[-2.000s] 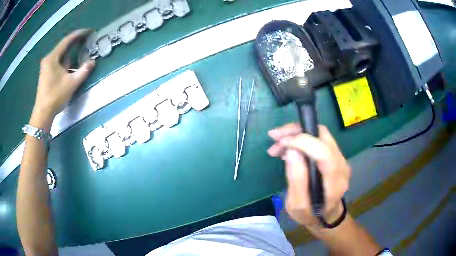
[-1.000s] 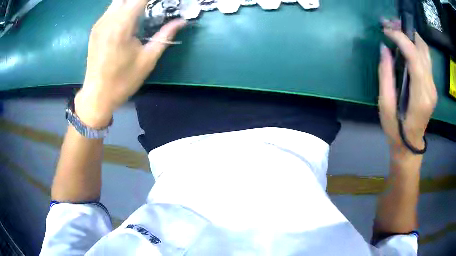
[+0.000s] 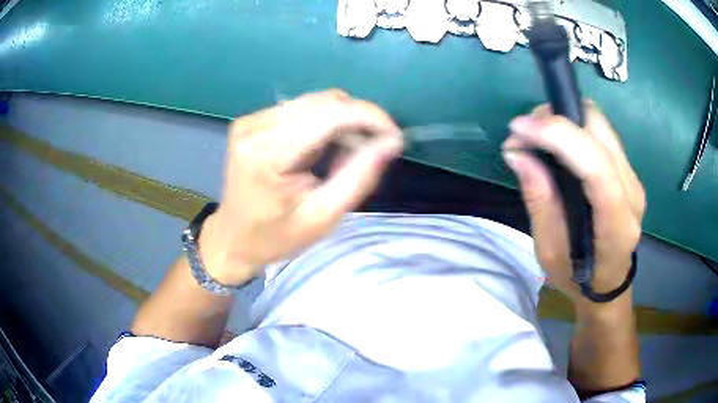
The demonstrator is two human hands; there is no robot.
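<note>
The silver-grey scalloped fixture plate [image 3: 425, 22] lies on the green bench mat at the top of the view. My right hand [image 3: 586, 189] holds the black soldering iron [image 3: 568, 102] upright like a pen; its barrel overlaps the plate's right part, and its tip is out of view at the top edge. My left hand [image 3: 307, 173] is over the bench's front edge, thumb and forefinger pinched together. A blurred thin solder strand [image 3: 449, 132] sticks out from these fingertips towards the right hand, over the mat.
The green bench mat [image 3: 181, 51] has its front edge just below the plate. The tweezers [image 3: 699, 138] lie on the mat at the far right. My white-clothed torso is below the edge. Grey floor [image 3: 71, 205] with yellow-brown lines shows at the left.
The view has shifted, with more of the plate showing now. My left hand has moved away from the plate, towards my body and the right hand. The iron stays in my right hand.
</note>
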